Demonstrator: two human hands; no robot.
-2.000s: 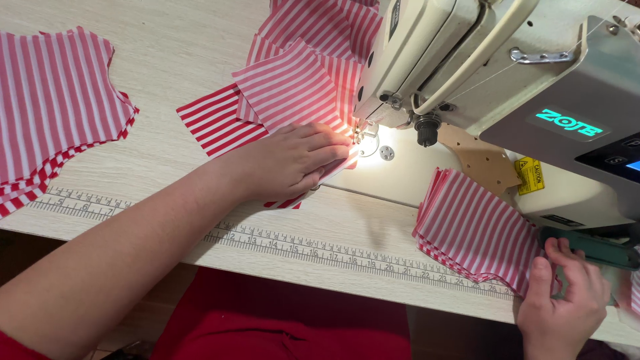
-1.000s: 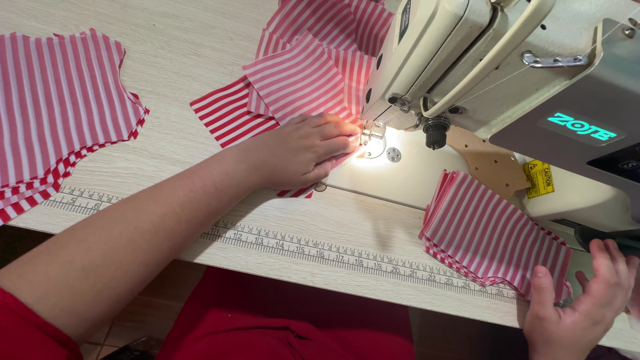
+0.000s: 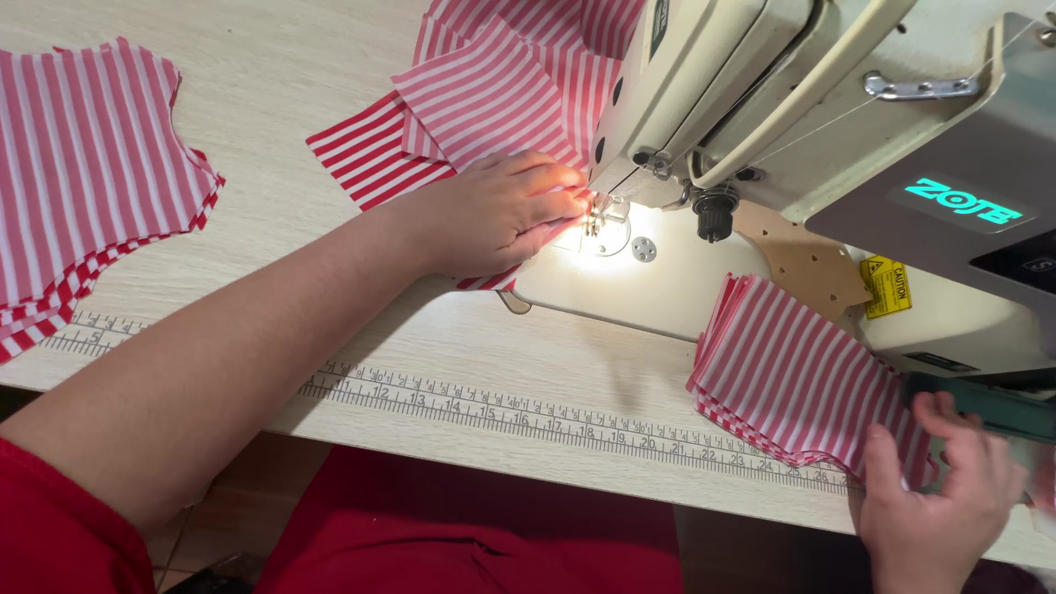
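My left hand (image 3: 507, 210) lies on red-and-white striped fabric (image 3: 495, 91) beside the lit presser foot (image 3: 596, 216) of a Zoje sewing machine (image 3: 792, 124). Its fingertips reach the foot and hold down the cloth. My right hand (image 3: 940, 487) is at the right end of a stack of cut striped pieces (image 3: 800, 371), thumb and fingers apart, its fingertips near a dark green object (image 3: 998, 408). Whether it touches the stack is unclear. The needle is hard to make out in the glare.
Another stack of striped cut pieces (image 3: 82, 165) lies on the left. A printed ruler tape (image 3: 528, 417) runs along the table's front edge. A brown perforated piece (image 3: 800, 256) and a yellow caution label (image 3: 887, 286) sit by the machine's body.
My right hand has shifted slightly around the right end of the stack. My left hand stays on the fabric by the presser foot.
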